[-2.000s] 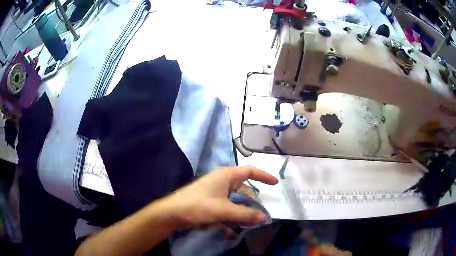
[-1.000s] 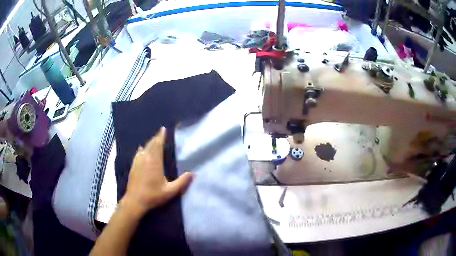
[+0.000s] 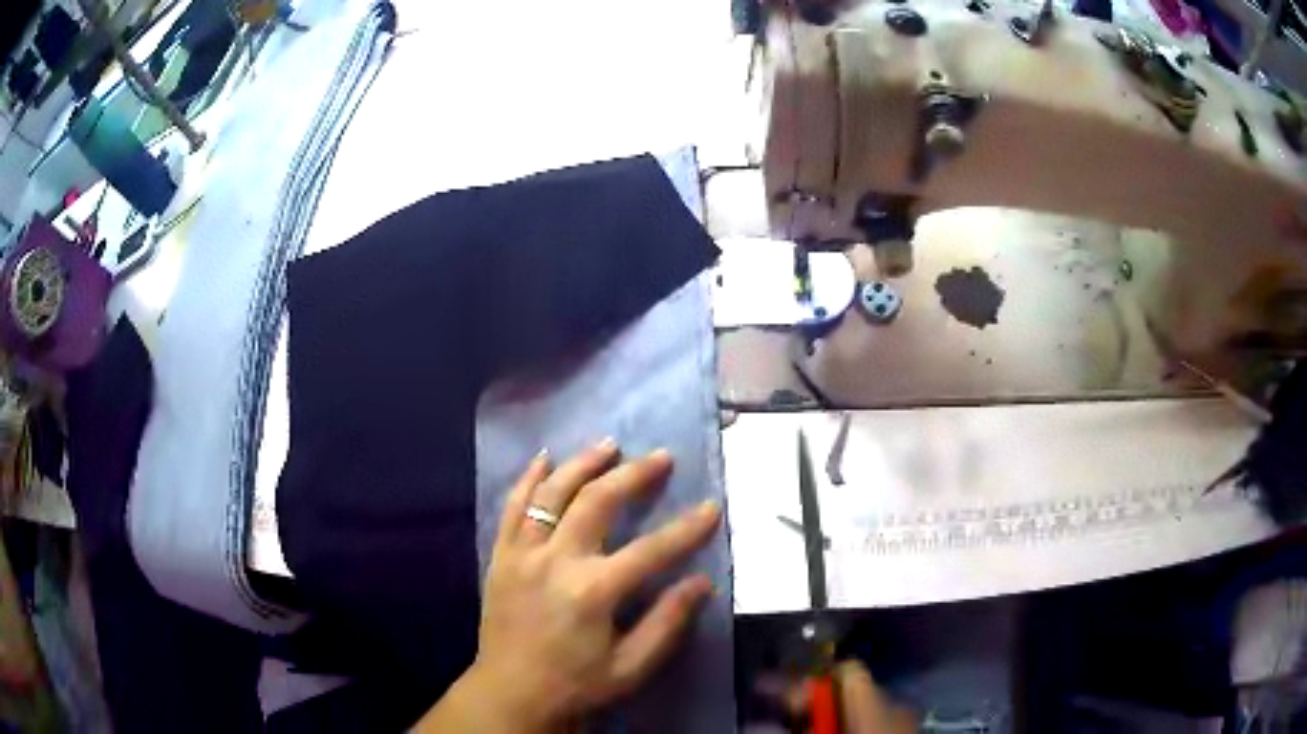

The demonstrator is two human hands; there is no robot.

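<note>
A dark fabric panel lies over a pale grey-blue panel left of the needle area. My left hand, with a ring on one finger, lies flat on the pale panel with its fingers spread. My right hand is at the bottom edge, partly cut off and dim, around the red handle of the scissors. The silver blades point up over the table's front edge, just right of the pale panel. The presser foot and needle are right of the dark panel's tip.
The cream machine head spans the upper right. A long stack of light pieces lies on the left, with a purple machine beyond. Black scraps are at the right edge. Small dark offcuts lie near the scissors.
My left hand has moved right from the dark panel to the pale one. The dark panel's tip now reaches nearer the needle plate. The scissors and right hand have come into view.
</note>
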